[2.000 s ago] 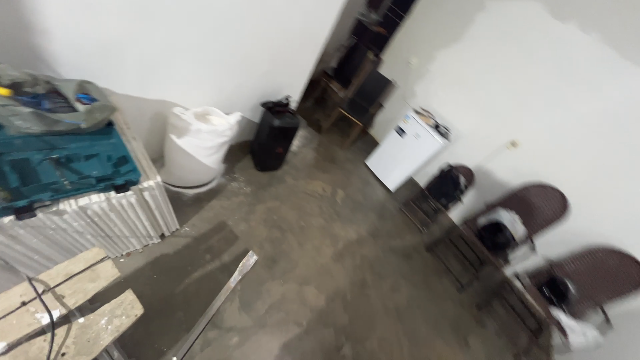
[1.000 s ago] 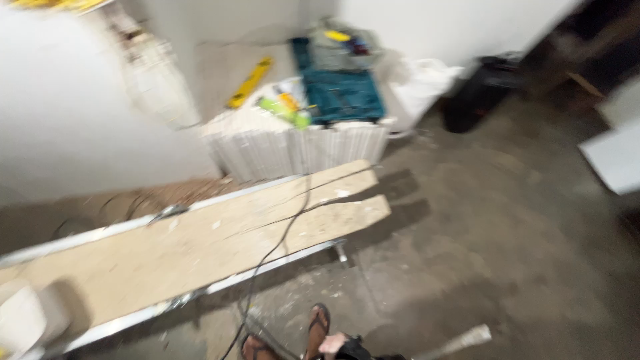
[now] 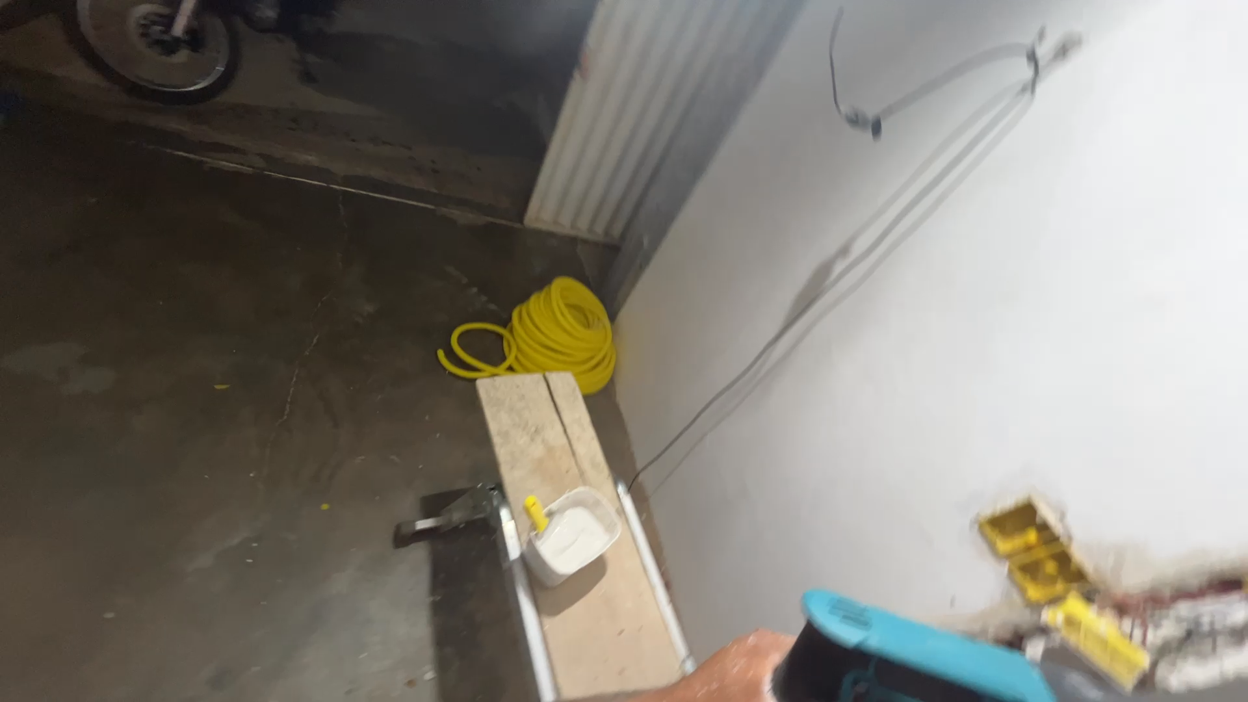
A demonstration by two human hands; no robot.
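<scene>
At the bottom edge, my right hand (image 3: 746, 665) is closed around the black grip of a teal-and-black power tool (image 3: 936, 648); the tool's far end is blurred and partly cut off. My left hand is out of the frame. Left of the tool runs a plank platform (image 3: 517, 419) with metal side rails. On its boards stands a white plastic tub (image 3: 558, 570) of white paste, with a yellow-handled tool (image 3: 535, 514) leaning in it. Yellow electrical boxes (image 3: 1033, 549) are set in the white wall at the right, beside a rough opening.
A coiled yellow corrugated conduit (image 3: 561, 336) lies beyond the platform's end. Dark cables (image 3: 780, 336) hang along the wall. A metal support leg (image 3: 444, 522) juts out over the floor. A corrugated metal panel (image 3: 609, 117) and a wheel (image 3: 156, 44) are farther back.
The view has swung far to the left, from the chairs and room to the wall and platform end. The teal-and-black tool in my hand has come into view.
</scene>
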